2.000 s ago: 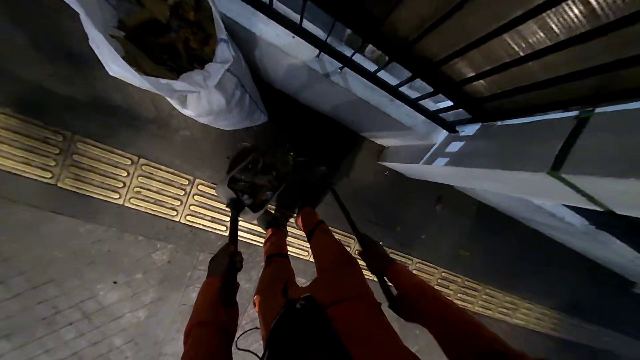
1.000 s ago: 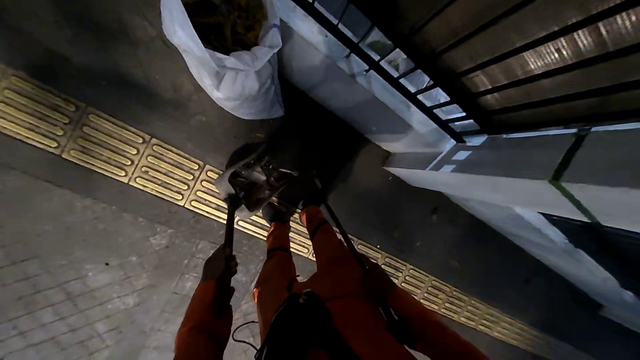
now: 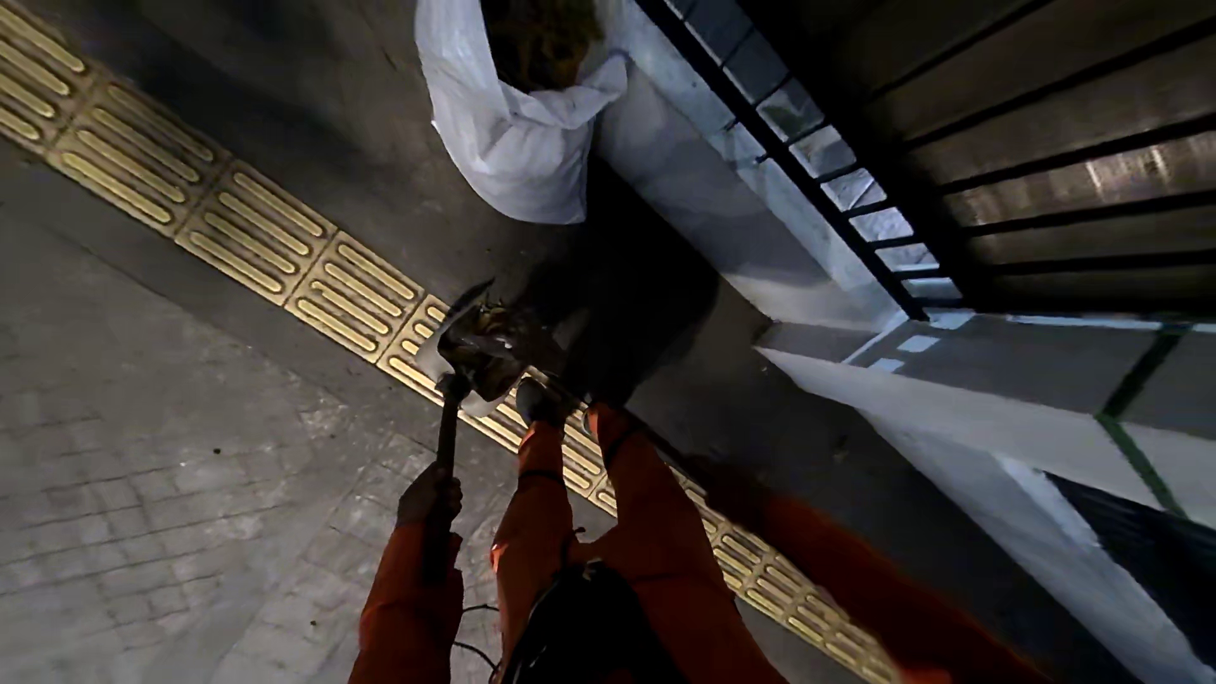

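My left hand (image 3: 429, 496) is closed around the dark upright handle (image 3: 447, 432) of what looks like a dustpan. The pan (image 3: 463, 309) lies over the yellow tactile paving just beyond my shoes, with dark, leafy debris (image 3: 499, 332) in it. To the right, my right hand (image 3: 717, 475) is dark and blurred at the end of the orange sleeve. A thin dark shaft (image 3: 660, 442) runs from near it towards my feet; its grip and its far end are hidden in shadow. A white woven sack (image 3: 518, 152) with brown leafy matter inside stands beyond the pan.
Yellow tactile paving (image 3: 256, 223) crosses the pavement diagonally under my feet. A low pale wall (image 3: 703, 199) with a black metal fence (image 3: 807, 171) borders the right side, and a ledge (image 3: 997, 380) juts out there. Grey paving blocks (image 3: 123, 513) lie at the left.
The right arm has swung outward to the right, away from my legs. Leafy debris now shows in the pan. My left hand still holds the handle.
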